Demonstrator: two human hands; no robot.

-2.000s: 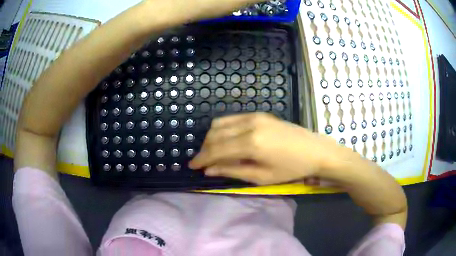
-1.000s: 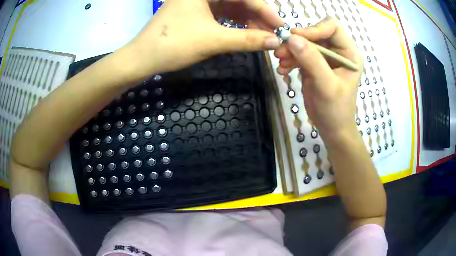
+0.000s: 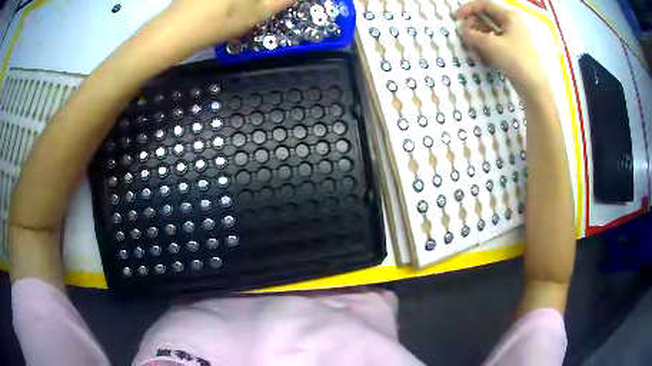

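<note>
My left hand [image 3: 236, 14] is at the top edge, partly cut off, over the far left side of the blue bin [image 3: 286, 51]; its fingertips are not clear. Loose shiny metal pieces [image 3: 304, 25] lie in the bin. My right hand [image 3: 493, 36] is over the upper part of the slotted board [image 3: 468, 239], its fingers closed around a thin tan tool [image 3: 491, 24]. Metal rounds sit at the ends of the board's tan shapes. The black tray [image 3: 307, 257] has small metal parts [image 3: 184, 186] in its left pockets; its right pockets hold none.
A second slotted board [image 3: 36, 93] lies at the left edge, partly behind my left arm. A flat black object [image 3: 608, 129] lies at the far right. A small dark part [image 3: 116, 8] lies on the bench at the upper left. Yellow and red tape lines mark the bench.
My hands have parted from a small piece held between them. My left hand has moved up and left to the bin, my right hand up and right over the board.
</note>
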